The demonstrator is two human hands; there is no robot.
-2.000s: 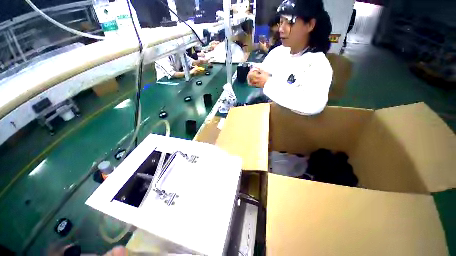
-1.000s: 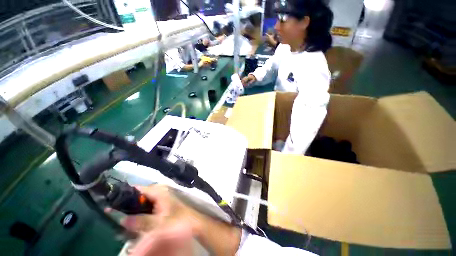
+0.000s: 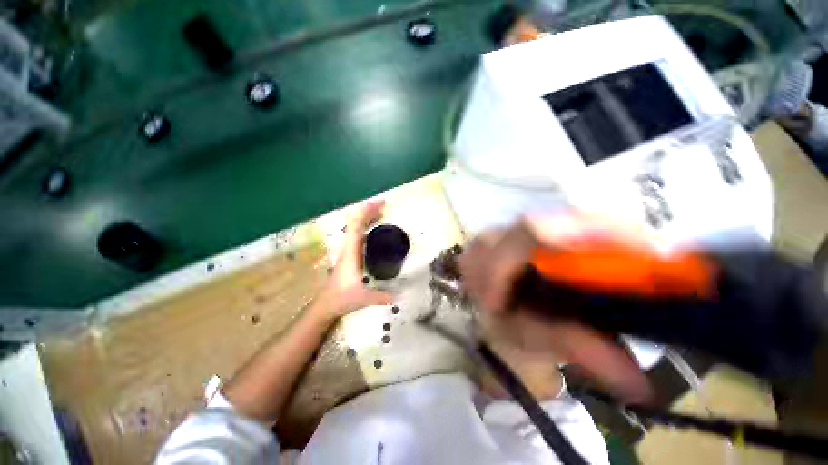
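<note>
A black cylindrical housing (image 3: pixel 387 252) stands on the cream, dark-spotted board, its dark round end facing up. My left hand (image 3: pixel 349 272) is around its left side, with thumb and fingers spread about it; the grip is partly unclear. My right hand (image 3: pixel 536 313), blurred, is closed on the auto-feed screwdriver (image 3: pixel 626 272), which has an orange grip section and a thick black body. The screwdriver lies nearly level, its metal nose (image 3: pixel 447 266) just right of the housing, apart from it. A black cable hangs from the nose.
A white box (image 3: pixel 517 100) with a dark window stands at the right behind the screwdriver. Brown cardboard (image 3: pixel 182 350) covers the bench at left. The green belt (image 3: pixel 318 145) beyond carries several black discs (image 3: pixel 262 91) and black housings (image 3: pixel 130 246).
The view has swung down and left to the bench. My left hand and the housing on the board now show. The screwdriver has come nose-first to the board, still in my right hand.
</note>
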